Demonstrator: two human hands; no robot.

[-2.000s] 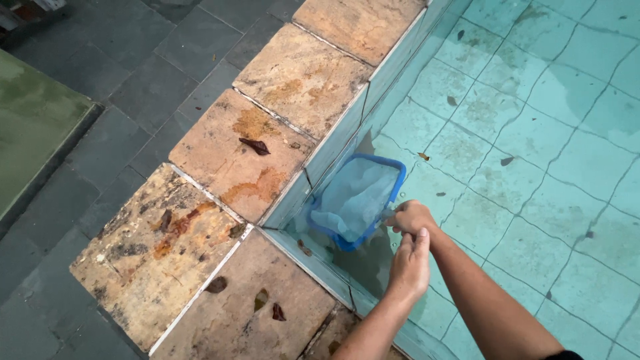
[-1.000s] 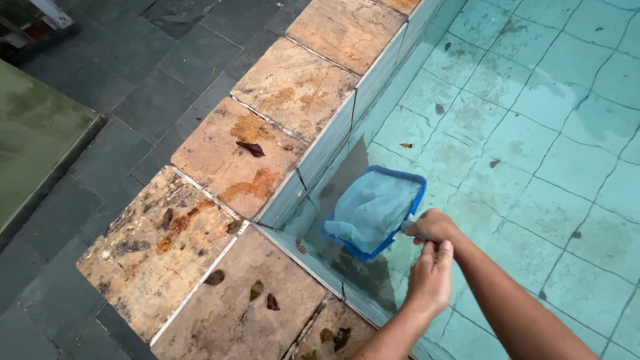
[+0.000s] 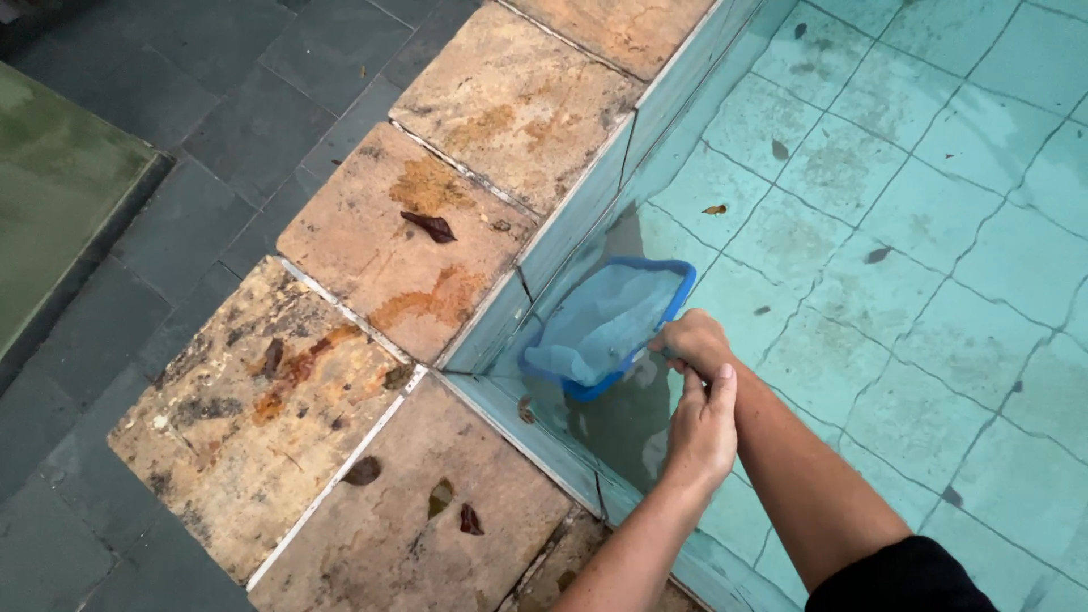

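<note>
A leaf skimmer net with a blue frame and pale mesh point(image 3: 608, 319) lies tilted in the pool's inner corner, its left end looking submerged. My right hand point(image 3: 695, 342) is closed around its short handle, at the net's right side. Just below it, my left hand point(image 3: 705, 425) is against the right hand and wrist, thumb raised; whether its fingers grip the handle is hidden. The mesh is bunched in folds, and no leaf can be made out in it. A brown-yellow leaf point(image 3: 715, 209) is in the water above and right of the net.
Stone coping point(image 3: 408, 246) edges the pool, with several dark leaves on it. A tiled pool wall point(image 3: 578, 212) drops to the water beside the net. More leaves and specks dot the tiled pool floor point(image 3: 901, 340). Grey paving and a green raised surface point(image 3: 68, 187) lie to the left.
Between the first and second frames the net and both hands moved right, away from the pool wall. Since then they have come back left toward the wall, the net sitting lower in the water.
</note>
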